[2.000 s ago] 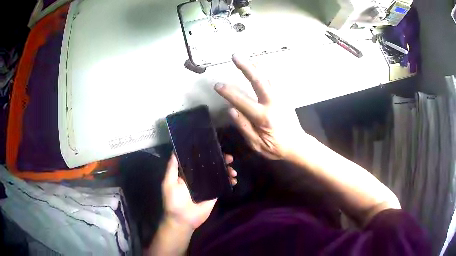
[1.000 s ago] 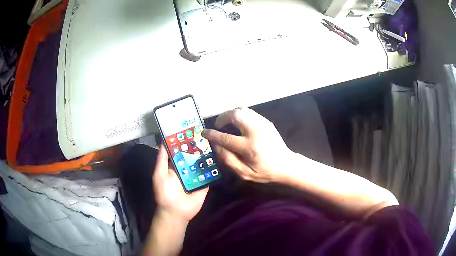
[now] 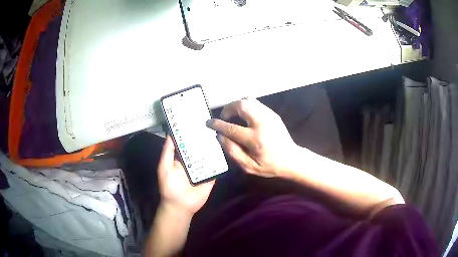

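Observation:
A smartphone [image 3: 195, 135] with a lit, mostly white screen lies tilted in my left hand [image 3: 181, 188], near the front edge of the white machine table. My left palm and thumb hold its lower part. My right hand [image 3: 256, 140] is at the phone's right side, with a finger at the right edge of the screen and the other fingers curled. It holds nothing that I can see. The writing on the screen is too small to read.
The white table [image 3: 125, 65] bears thin red and dark snips [image 3: 353, 21] at the upper right. An orange-rimmed crate [image 3: 19, 115] with purple fabric [image 3: 42, 95] is at left. Grey-white quilted panels [image 3: 65, 206] lie lower left. More grey-white layers [image 3: 414, 135] stand at right.
The phone screen was dark, then showed coloured icons, and now shows a mostly white page with a list. My right hand has moved from spread above the table to the phone's right edge.

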